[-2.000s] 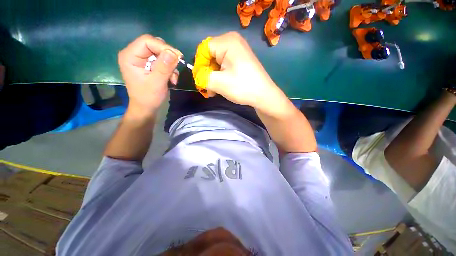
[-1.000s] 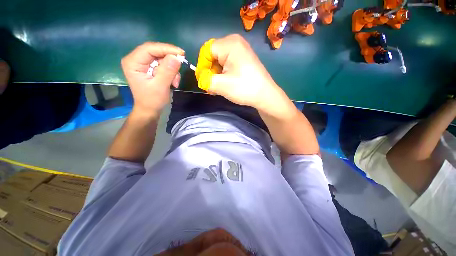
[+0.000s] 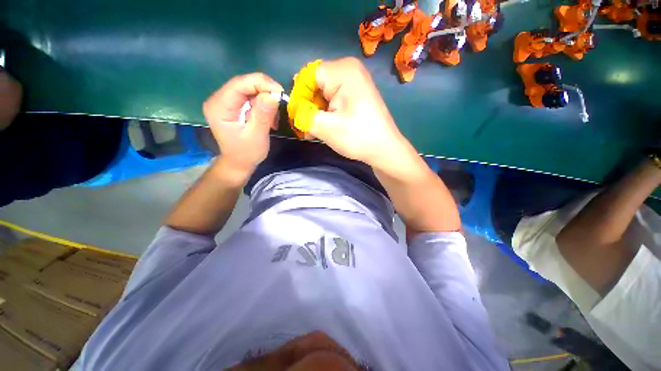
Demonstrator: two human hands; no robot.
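My left hand (image 3: 243,123) pinches a small white part (image 3: 277,96) between thumb and forefinger. More white bits (image 3: 245,111) show in its curled palm. My right hand (image 3: 350,109), with yellow finger cots on thumb and fingers, is closed around a unit that is mostly hidden. A sliver of orange (image 3: 297,132) shows below the cots. A short pale tip points out of the right fingers and meets the white part at the left fingertips. Both hands are close together above the table's near edge.
Several orange-and-black units (image 3: 413,45) with grey-white tails lie at the far right on the dark-green table (image 3: 145,65). One unit (image 3: 542,85) lies nearer, its tail bent. A person's arm (image 3: 605,210) is at the right edge, another person's hand (image 3: 9,98) at the left edge.
My left hand has moved right, closer to my right hand, and the gap between them has narrowed. The units appear slightly lower in view.
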